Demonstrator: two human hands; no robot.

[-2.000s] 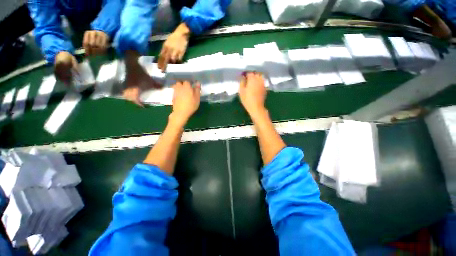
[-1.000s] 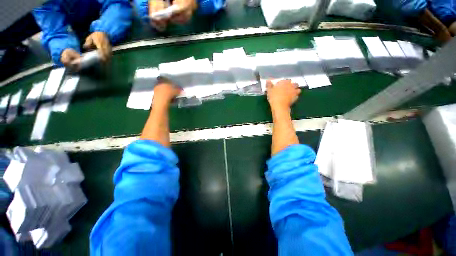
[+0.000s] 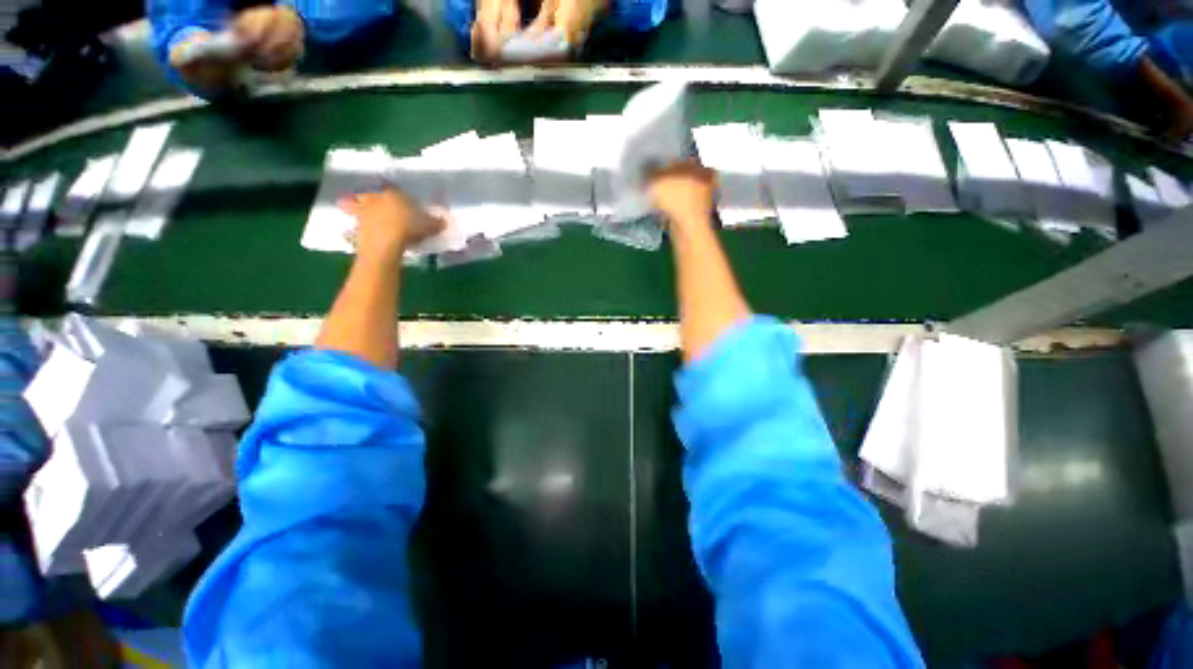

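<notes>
A row of overlapping packed pieces (image 3: 491, 187), white with some clear edges, lies along the green conveyor belt (image 3: 550, 281). My left hand (image 3: 393, 220) rests on the pieces at the row's left end, fingers apart; I cannot tell whether it grips one. My right hand (image 3: 682, 191) holds a white piece (image 3: 653, 128) tilted up above the middle of the row. The held piece is slightly blurred, and my fingers are partly hidden behind it.
A leaflet stack (image 3: 138, 444) stands at the left of the dark ledge (image 3: 523, 523). A packed pile (image 3: 962, 418) lies at right beside a slanting post (image 3: 1092, 281). Across the belt, other people's hands (image 3: 530, 33) hold pieces. White bundles (image 3: 824, 33) lie behind.
My right hand has moved left and lifted a piece off the row. My left hand has moved slightly left. The other workers' hands at upper left have shifted right and back from the belt.
</notes>
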